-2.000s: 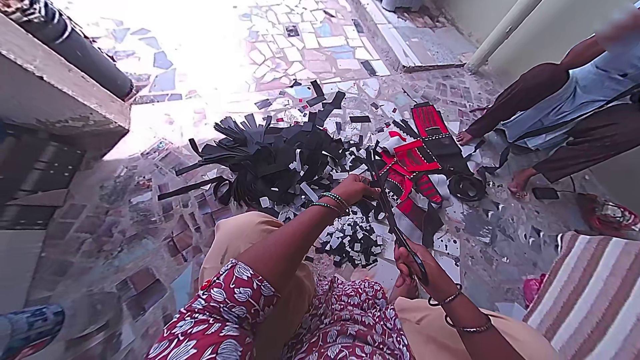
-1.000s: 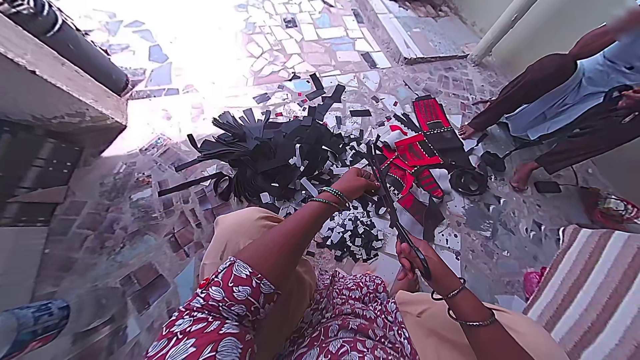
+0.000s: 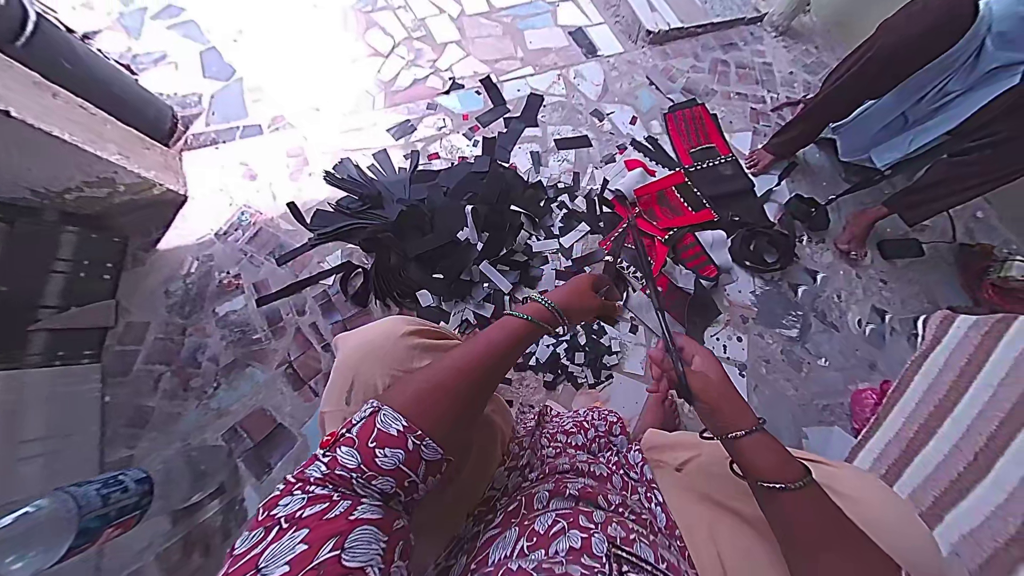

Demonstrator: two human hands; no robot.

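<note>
My right hand (image 3: pixel 692 376) is closed around the handles of long dark scissors (image 3: pixel 660 308), whose blades point away from me. My left hand (image 3: pixel 588 300) is just left of the blades, its fingers bent around a small dark piece that is hard to make out. Beyond it lies a large pile of black strips (image 3: pixel 448 224) on the floor. Small black and white cut pieces (image 3: pixel 576 356) are heaped below my left hand. Red and black fabric pieces with white stitching (image 3: pixel 676 200) lie past the scissors, beside a coiled black strap (image 3: pixel 762 248).
Another person's legs and feet (image 3: pixel 856 232) are at the right, near a small black object (image 3: pixel 900 249). A striped cloth (image 3: pixel 944 432) covers something at the lower right. A plastic bottle (image 3: pixel 84 512) is at the lower left, and a concrete ledge (image 3: pixel 88 144) at the upper left.
The other person's hand, seen at the right edge a second ago, is out of view. My hands have stayed in nearly the same place with the scissors.
</note>
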